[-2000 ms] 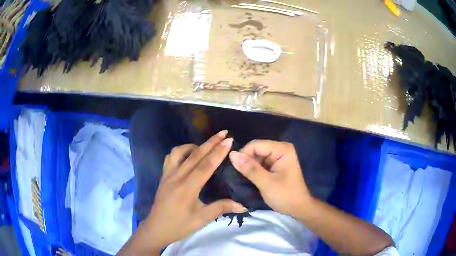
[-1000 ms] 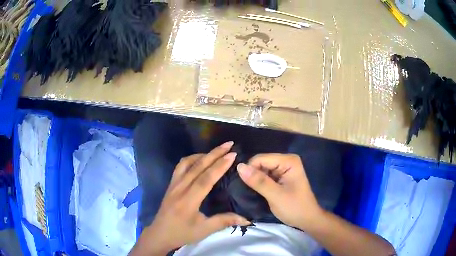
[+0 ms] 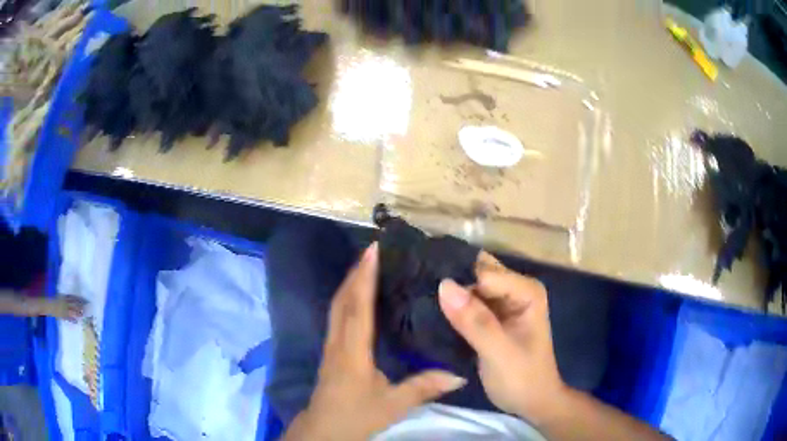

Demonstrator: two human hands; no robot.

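Observation:
A black ragged cape piece [image 3: 414,267] is held over the lap, at the front edge of the board, its narrow end pointing up and left. My right hand [image 3: 509,332] pinches its right side between thumb and fingers. My left hand [image 3: 362,344] is at its left side, fingers straight, thumb spread out below; how firmly it holds the piece is hidden. The white glue dish [image 3: 491,146] lies on the stained cardboard pad [image 3: 544,185], with a thin pale stick [image 3: 532,153] poking out at its right.
Black piece stacks lie at left [image 3: 181,77], top [image 3: 440,19] and right [image 3: 742,189]. Spare sticks [image 3: 505,72], a yellow tool [image 3: 692,48] and a white object [image 3: 725,36] are beyond. Blue bins [image 3: 129,301] flank my lap. Another person's hand [image 3: 65,307] is at far left.
The cape piece has come up into clear view between my hands, near the board's edge. My left fingers have moved apart from my right. The view has shifted; another person's hand appears at left.

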